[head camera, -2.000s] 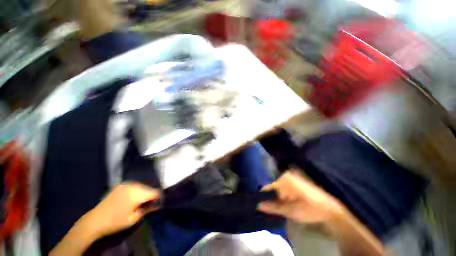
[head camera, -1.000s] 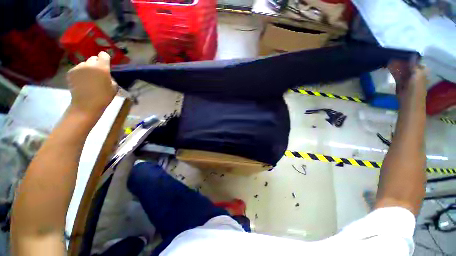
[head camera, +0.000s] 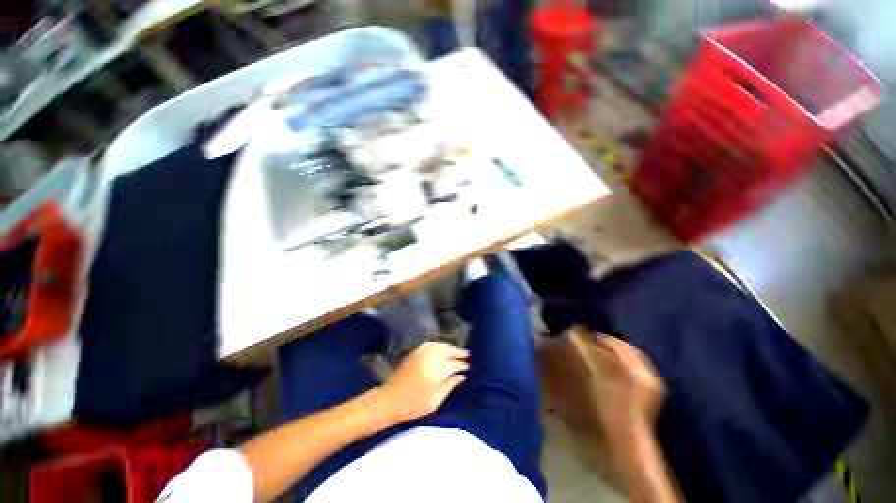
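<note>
My left hand (head camera: 427, 381) is over my lap, in front of the table's front edge, with fingers loosely bent and no cloth seen in it. My right hand (head camera: 621, 378) is blurred, beside the dark cloth pile (head camera: 727, 363) at the right; whether it grips any cloth cannot be told. The pile is limp, dark and spread flat, with a bunched black part (head camera: 565, 280) near the table corner. A stack of black cut panels (head camera: 152, 285) lies along the table's left side. The overlock machine (head camera: 344, 187) is blurred on the white table (head camera: 531, 147).
A tall red crate (head camera: 727, 128) stands on the floor at the right. A red stool (head camera: 565, 49) is beyond the table. An orange-red basket (head camera: 44, 285) is at the far left. A white tub (head camera: 364, 44) is behind the table. A small green tool (head camera: 507, 172) lies right of the machine.
The view has turned from the floor on the right back to the table. The dark cloth stretched between both raised hands is no longer stretched between them. Both hands are lower and closer together.
</note>
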